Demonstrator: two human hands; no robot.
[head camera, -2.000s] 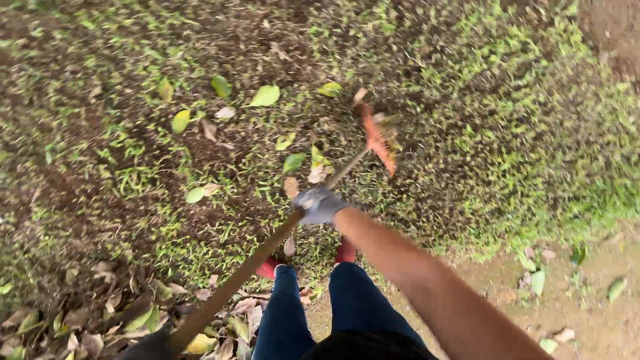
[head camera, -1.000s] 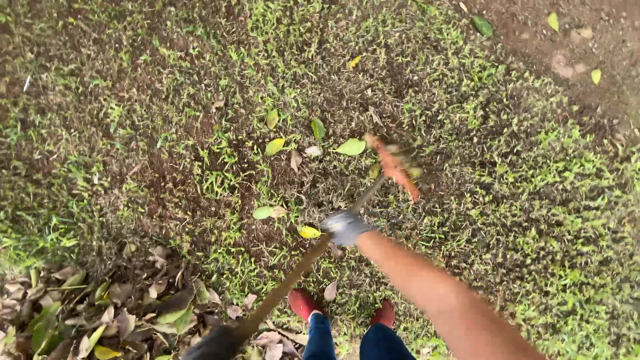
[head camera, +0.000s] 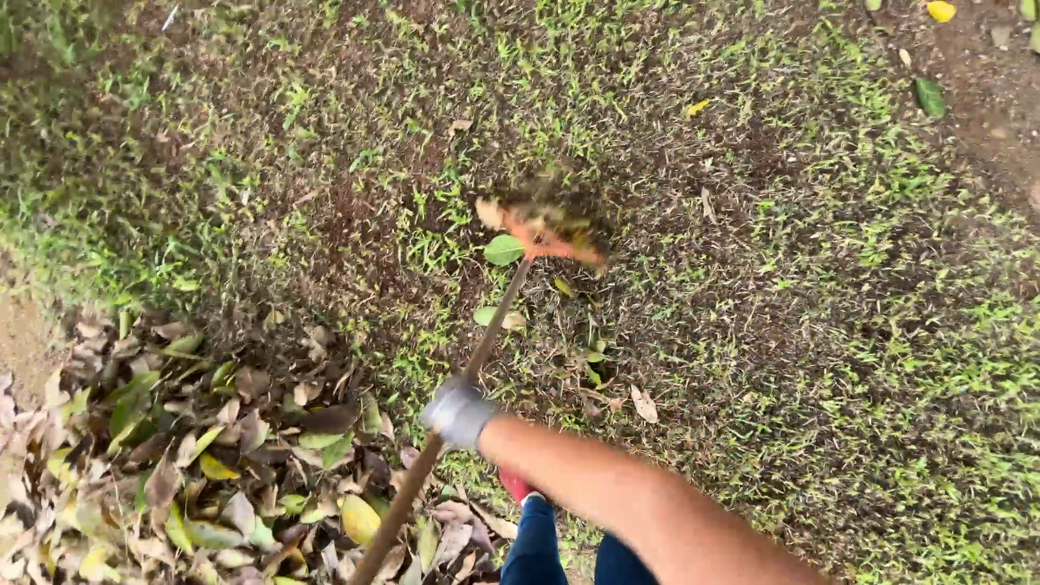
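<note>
My right hand (head camera: 457, 413), in a grey glove, is closed around the wooden handle of a rake (head camera: 496, 321). The handle slants from the bottom edge up to an orange rake head (head camera: 543, 237), which is blurred and has leaves caught on or against it. A green leaf (head camera: 504, 250) lies just left of the head, and another pale green leaf (head camera: 485, 315) lies beside the handle. My left hand is out of view, as is the lower end of the handle.
A large pile of dry and green leaves (head camera: 236, 455) covers the lower left. Patchy grass (head camera: 772, 325) surrounds the rake. Bare soil (head camera: 999, 106) shows at the upper right. My red shoe (head camera: 513, 484) is below my right forearm.
The view has shifted, so more of the leaf pile shows. The dark-gloved left hand, seen at the lower end of the handle before, is out of the frame. My right hand keeps hold of the handle.
</note>
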